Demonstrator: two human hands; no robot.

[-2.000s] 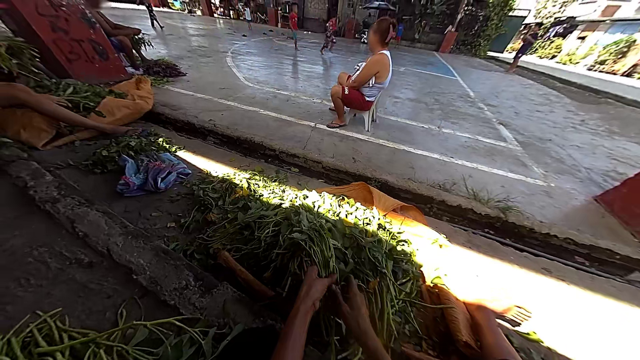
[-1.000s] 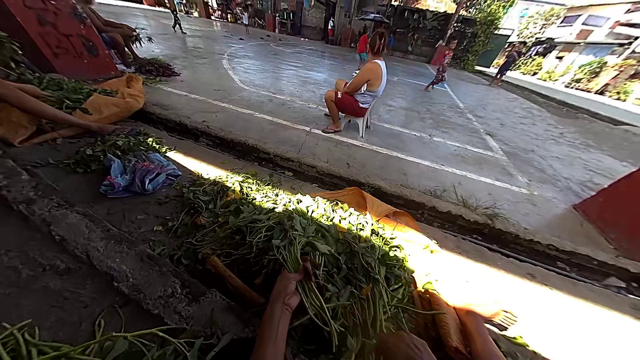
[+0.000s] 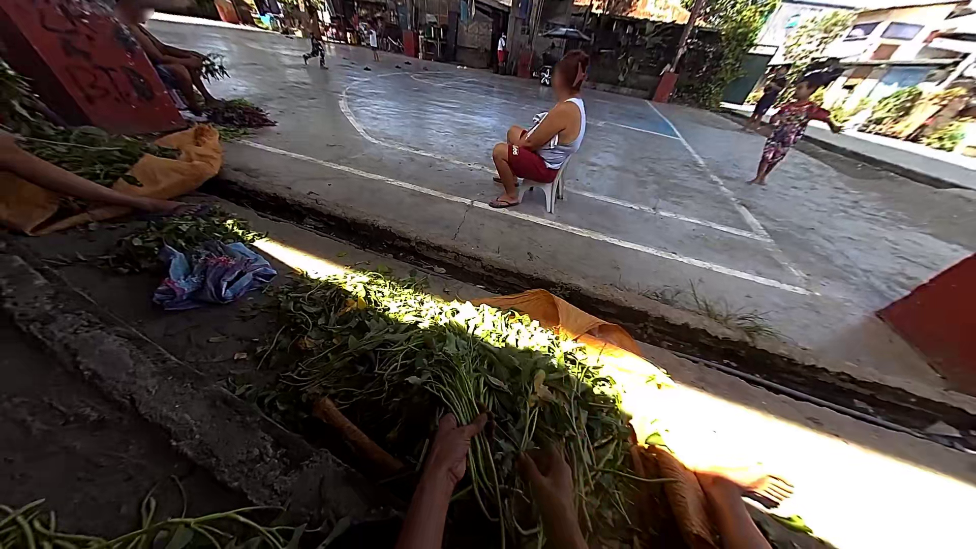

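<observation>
My left hand (image 3: 451, 450) is closed around a bunch of long green leafy stems (image 3: 469, 396), its thumb pointing right across them. Just to the right, my right hand (image 3: 550, 480) touches the hanging stems; its fingertips are partly hidden, and whether it grips any is unclear. Both hands are at the near side of a large heap of leafy greens (image 3: 358, 335), lying on an orange woven sack (image 3: 553, 311). Sunlight crosses the far side of the heap.
A blue plastic bag (image 3: 213, 274) lies left of the heap. Beyond runs a gutter (image 3: 427, 263), then a court where a person sits on a white plastic chair (image 3: 550, 194). A concrete ledge (image 3: 152, 389) is at left. Another person's arm (image 3: 76, 183) reaches in. A bare foot (image 3: 762, 484) rests at right.
My right hand has come up from the bottom edge to the stems beside my left hand. My left hand still holds stems. A child has moved nearer on the court at right.
</observation>
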